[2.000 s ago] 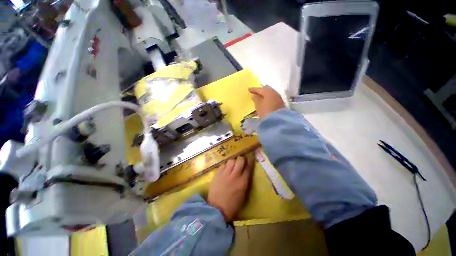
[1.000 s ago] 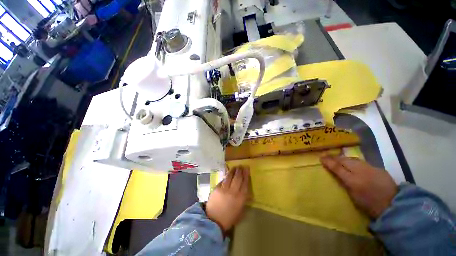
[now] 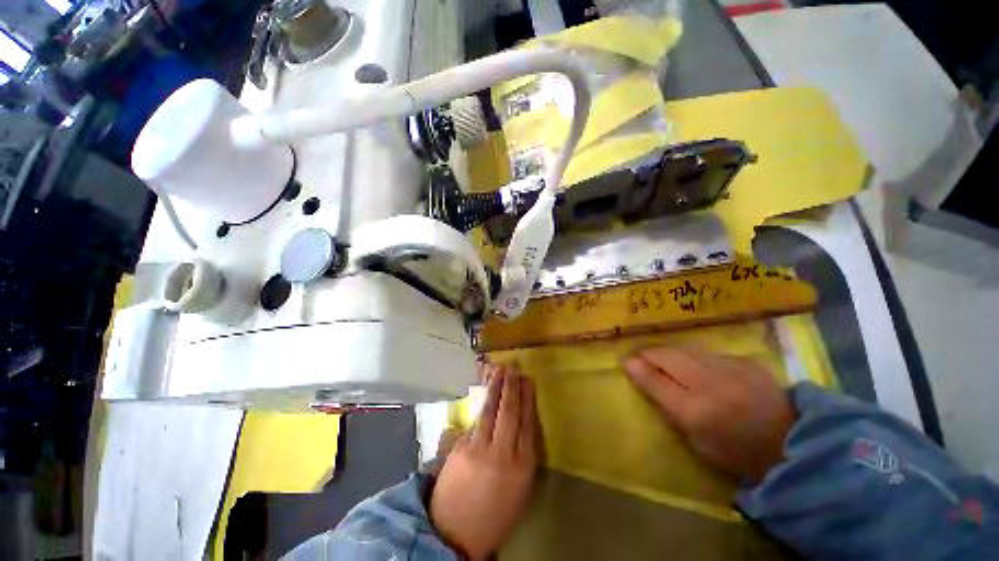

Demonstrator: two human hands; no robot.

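A yellow panel [image 3: 597, 422] lies flat in front of the marked clamp bar [image 3: 657, 312], a long amber strip with black handwritten numbers. My left hand [image 3: 490, 466] lies on the panel's left part, fingers together and pointing at the bar, close to the machine head. My right hand [image 3: 718, 405] lies flat on the panel's right part, fingertips just below the bar. Neither hand grips anything that I can see. The perforated metal strip [image 3: 630, 263] and the dark presser bracket [image 3: 657, 186] are behind the bar. More yellow sheet [image 3: 783, 142] shows behind the bracket, at the right.
The white sewing machine head [image 3: 329, 340] fills the left, with a white hose [image 3: 416, 88] curving down to the bar's left end. A white sheet [image 3: 164, 471] and a yellow piece [image 3: 285, 455] lie lower left. A white-edged template [image 3: 865, 296] lies right of the bar.
The view has moved closer to the machine. My right hand came from behind the bar to the panel's front, then slid left. My left hand stays on the panel, near the head.
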